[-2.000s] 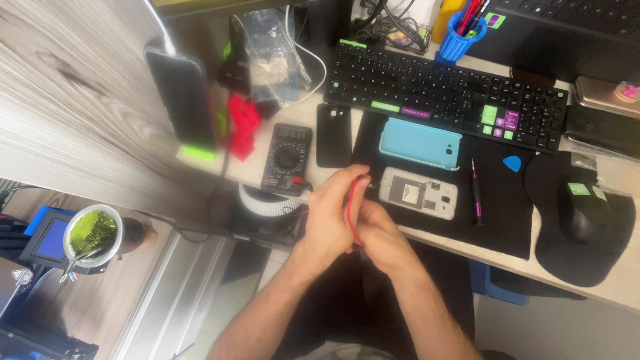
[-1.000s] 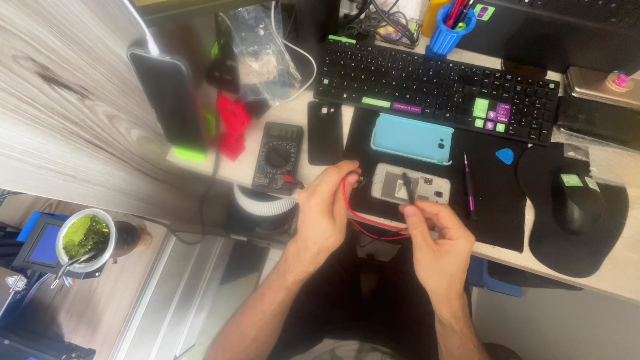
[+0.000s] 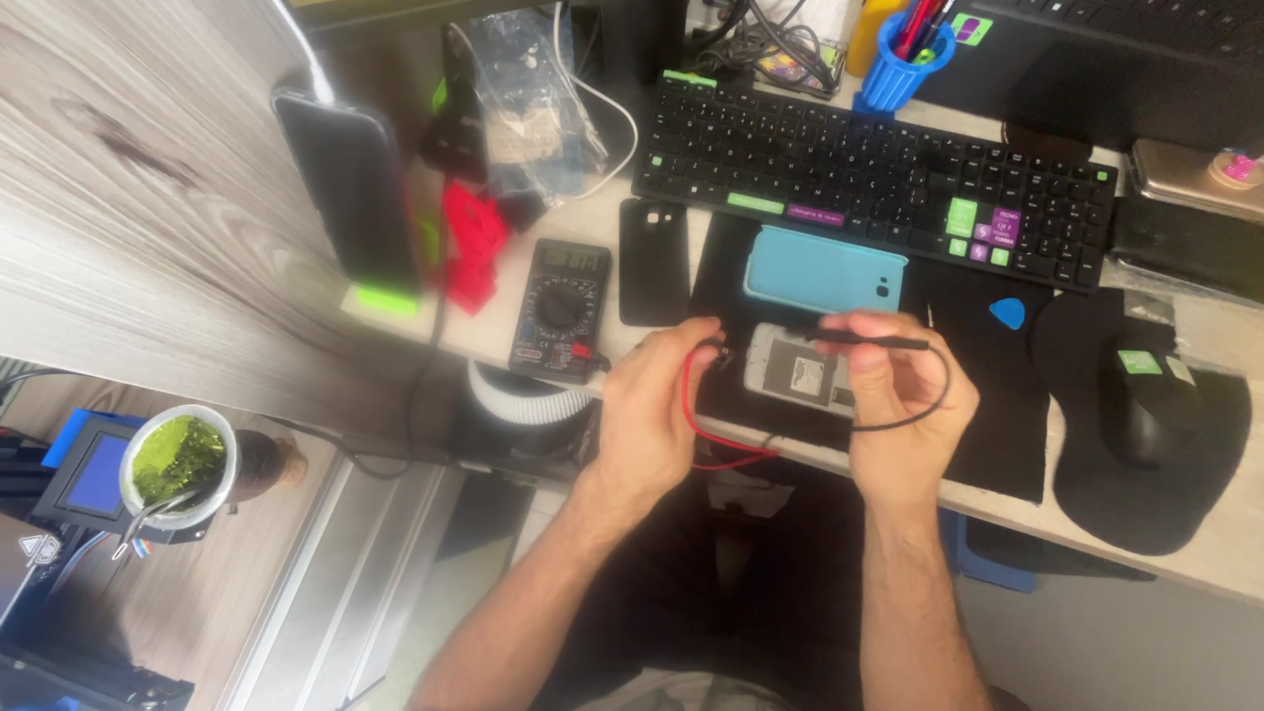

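Note:
Between its thumb and fingers my right hand holds a black multimeter probe, its tip pointing left above an opened smartphone. A black lead loops down from the probe. My left hand grips something small and dark at its fingertips, with a red lead running from it; whether it is the red probe I cannot tell. Left of that hand lies a digital multimeter, its display lit. A black phone back cover and a light blue phone case lie beyond the hands. The phone rests on a black mat.
A keyboard spans the back of the desk. To the right are a blue pick and a mouse on its pad. A blue pen cup stands behind. At left, a smartphone leans upright, and a cup of green herb sits lower.
My hands were together two seconds ago and are now apart. The right hand has moved right and raised the black probe, which now lies nearly level over the phone.

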